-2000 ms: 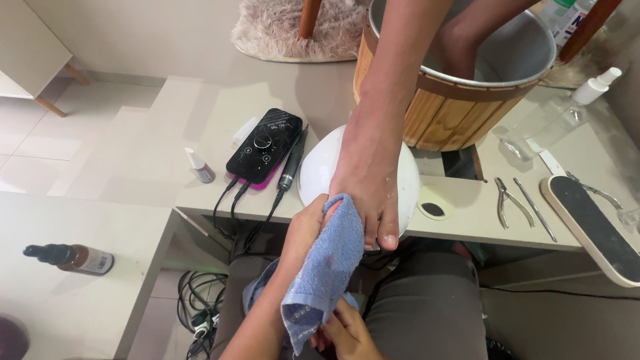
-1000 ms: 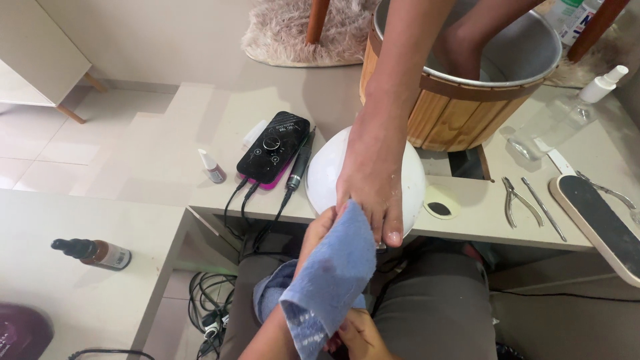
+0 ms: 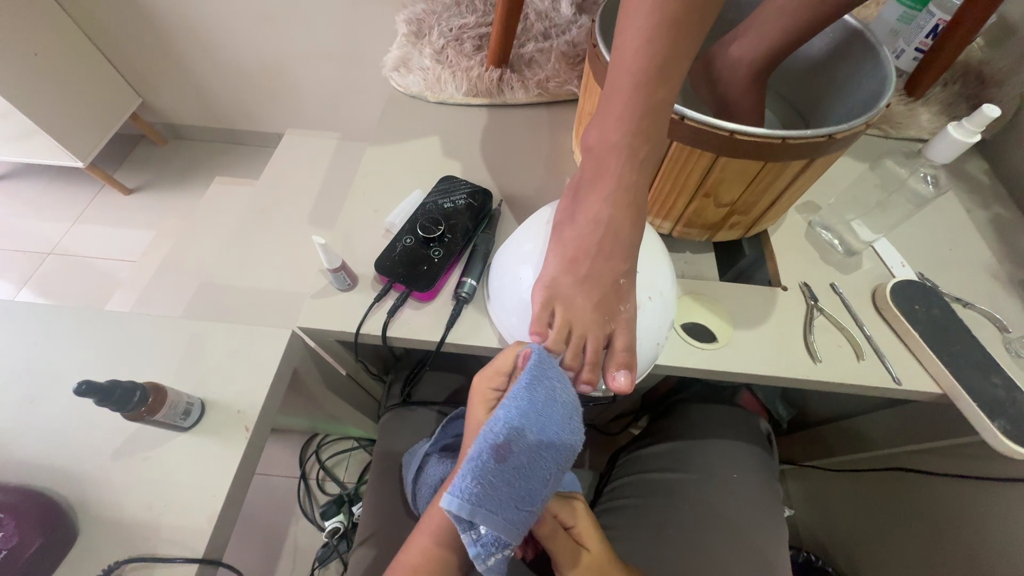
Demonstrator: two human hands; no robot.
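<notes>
A blue terry towel (image 3: 520, 448) hangs over my left hand (image 3: 492, 384), whose fingers press its upper end against the smaller toes of a person's bare foot (image 3: 592, 264). That foot rests on a white domed footrest (image 3: 512, 272). Lower down, my right hand (image 3: 572, 532) grips the bottom part of the towel, partly hidden by it. The person's other foot (image 3: 732, 80) is inside a wooden-sided tub with a metal liner (image 3: 720, 188). More of the towel lies bunched on my lap.
Left of the footrest are a black nail drill unit (image 3: 436, 232), its handpiece (image 3: 478, 256) and a small bottle (image 3: 336, 264). Cuticle nippers (image 3: 828, 320), a metal pusher (image 3: 866, 334), a foot file (image 3: 960, 352) and a spray bottle (image 3: 888, 192) lie at right. A dropper bottle (image 3: 164, 406) lies far left.
The towel and my left hand have shifted from around the big-toe side of the foot's front toward the smaller toes, and more of the toes shows. My right hand stays low on the towel.
</notes>
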